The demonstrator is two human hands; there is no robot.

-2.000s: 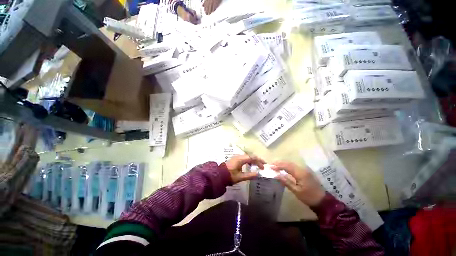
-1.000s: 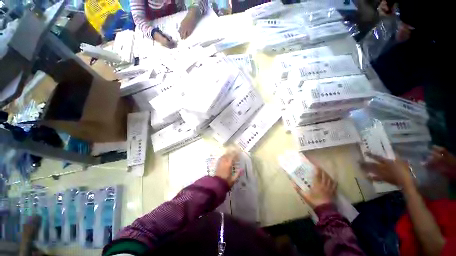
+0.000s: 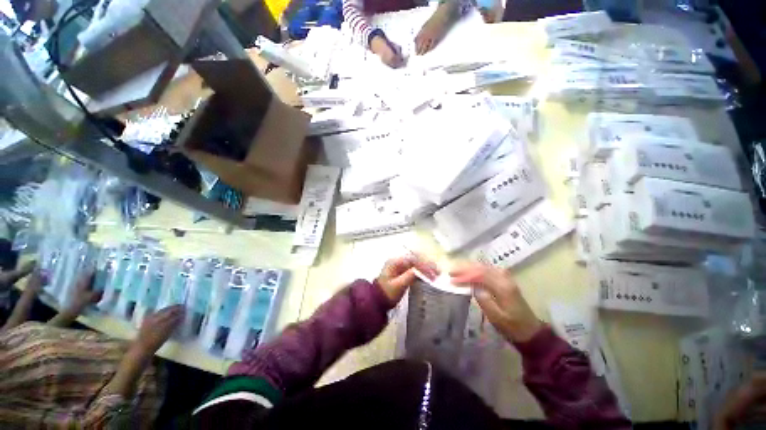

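Note:
A long white printed carton [image 3: 437,321] stands out from the table's front edge towards me, its far end between my hands. My left hand [image 3: 406,275] grips the left side of that end. My right hand [image 3: 495,296] is at its right side, fingers slightly blurred. A bright white flap or paper shows between my fingertips; I cannot tell which. Another white carton [image 3: 579,329] lies to the right of my right forearm, partly hidden.
A loose heap of white cartons [image 3: 458,151] lies ahead, stacked cartons [image 3: 693,206] to the right. Blister trays [image 3: 227,306] stand in a row at left, with a neighbour's hands there. An open brown box [image 3: 281,155] sits behind a grey metal frame [image 3: 168,189]. Another person's hands are at the far side.
My hands, apart a second ago, have come together at the carton's end. My right hand has let go of the carton at right. A neighbour's hands have appeared at the trays; the view has shifted.

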